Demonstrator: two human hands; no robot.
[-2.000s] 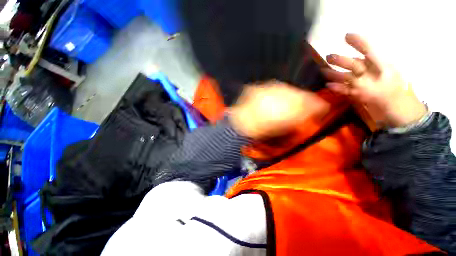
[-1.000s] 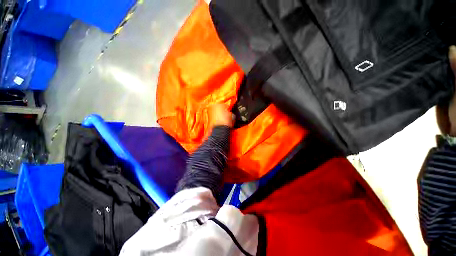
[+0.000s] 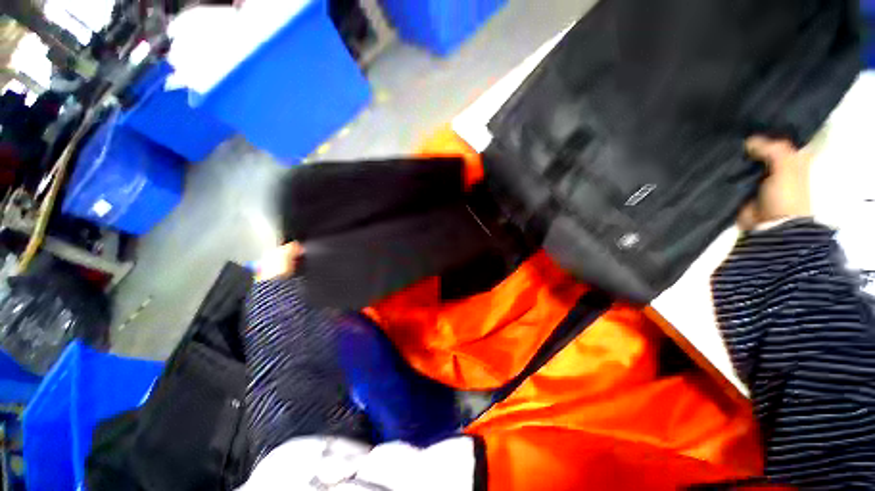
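A large black bag body piece (image 3: 662,125) with two small white-outlined marks lies over the white table and the orange apron (image 3: 576,384). My right hand (image 3: 779,182) holds its right edge, with some fingers hidden by the fabric. My left hand (image 3: 278,261) is small and blurred at the left end of a black panel (image 3: 384,225), which it holds out over the apron and floor. The panel's right end meets the bag body piece; whether they are joined I cannot tell.
The white table (image 3: 715,307) shows beside the bag piece. A near blue bin (image 3: 72,412) stands at lower left, with black fabric (image 3: 192,412) heaped beside my left sleeve. More blue bins (image 3: 288,86) stand on the grey floor at upper left. A plastic-wrapped black bundle (image 3: 48,307) lies at far left.
My left hand has moved left from the apron and now holds the black panel stretched out. The bag piece has turned and shifted left, and my right hand is more fully in view.
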